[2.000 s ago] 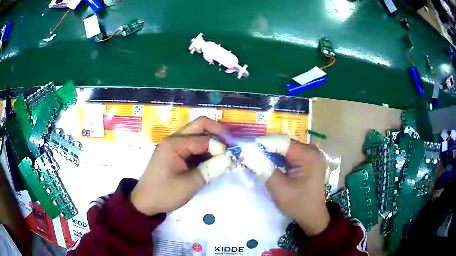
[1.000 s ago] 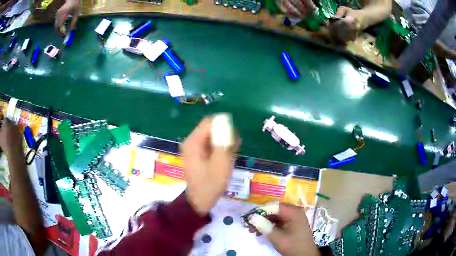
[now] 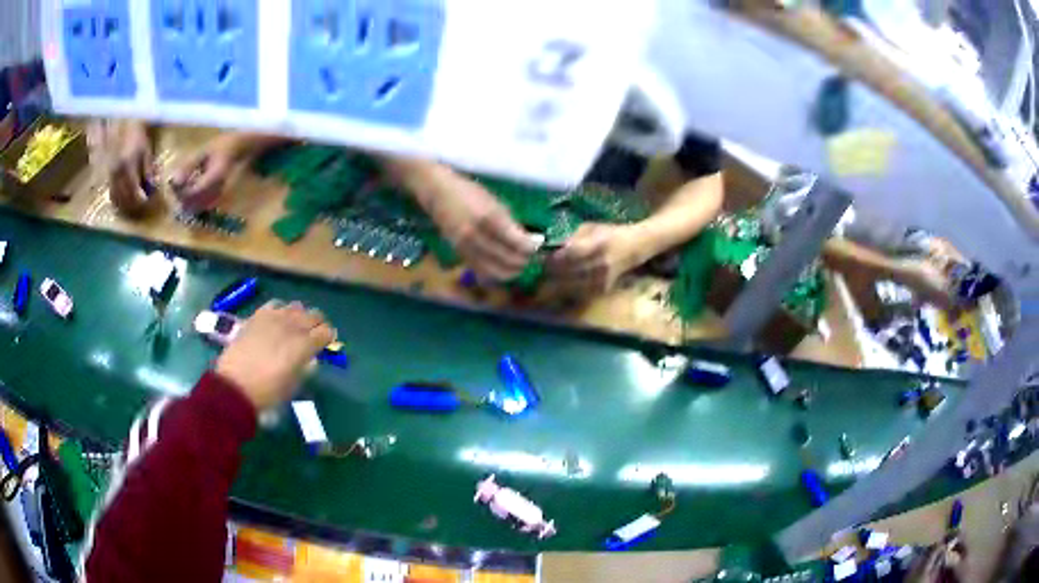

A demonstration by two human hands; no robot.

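Note:
My left hand (image 3: 273, 351), in a maroon sleeve, reaches over the green belt with its palm down. Its fingers are bent over a blue battery (image 3: 333, 355), which shows only in part at the fingertips; the frame does not show whether they grip it. A pink car-shaped housing (image 3: 217, 327) lies just left of the hand, and another blue battery (image 3: 236, 294) lies behind it. A white-padded battery pack (image 3: 309, 423) lies in front of the hand, wired to a small circuit board (image 3: 374, 445). My right hand is out of the picture.
Blue batteries (image 3: 425, 396) and a pink housing (image 3: 515, 507) lie on the green belt (image 3: 592, 427). Across it, other workers' hands (image 3: 490, 237) handle green boards. A grey post (image 3: 786, 268) stands at right; a white panel with blue sockets (image 3: 365, 57) hangs above.
The view has moved up and across the belt. My left hand has moved away from the bench to the batteries on the belt. My right hand, earlier holding a small board, has left the picture.

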